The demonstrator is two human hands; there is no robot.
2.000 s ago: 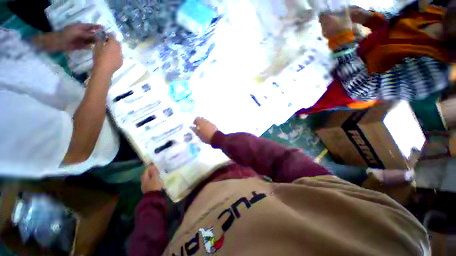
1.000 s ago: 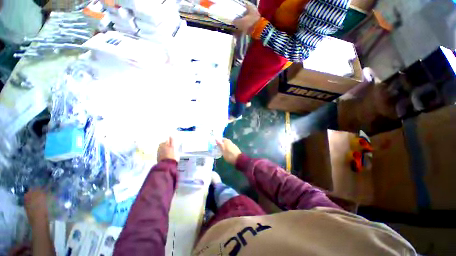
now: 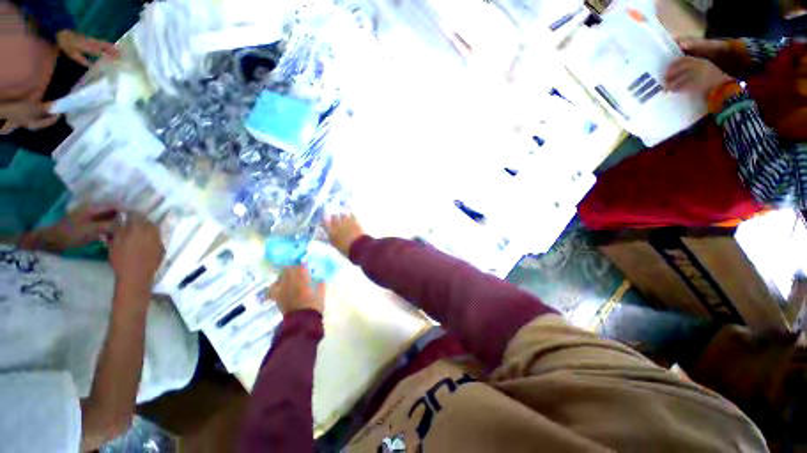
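My left hand (image 3: 296,289) is on the near side of the table, at the edge of the pale blue sachets (image 3: 285,250) and beside the white trays (image 3: 239,311); I cannot tell whether its fingers hold anything. My right hand (image 3: 341,232) reaches to the near edge of the shiny bagged heap (image 3: 239,168); its fingertips are blurred by glare and I cannot tell what they touch. The white trays lie overlapping to the left of my left hand, with black bars in their recesses. A solid blue box (image 3: 281,120) sits on the heap.
Another person's hands (image 3: 133,239) work at the left edge, with more hands at upper left. A person at right holds a white tray (image 3: 633,80). More trays (image 3: 522,177) lie right of centre in glare. A brown carton (image 3: 690,274) stands on the floor at right.
The view has swung back left from the trays on the right. My hands have left the tray they held between them and are now by the blue sachets and the heap.
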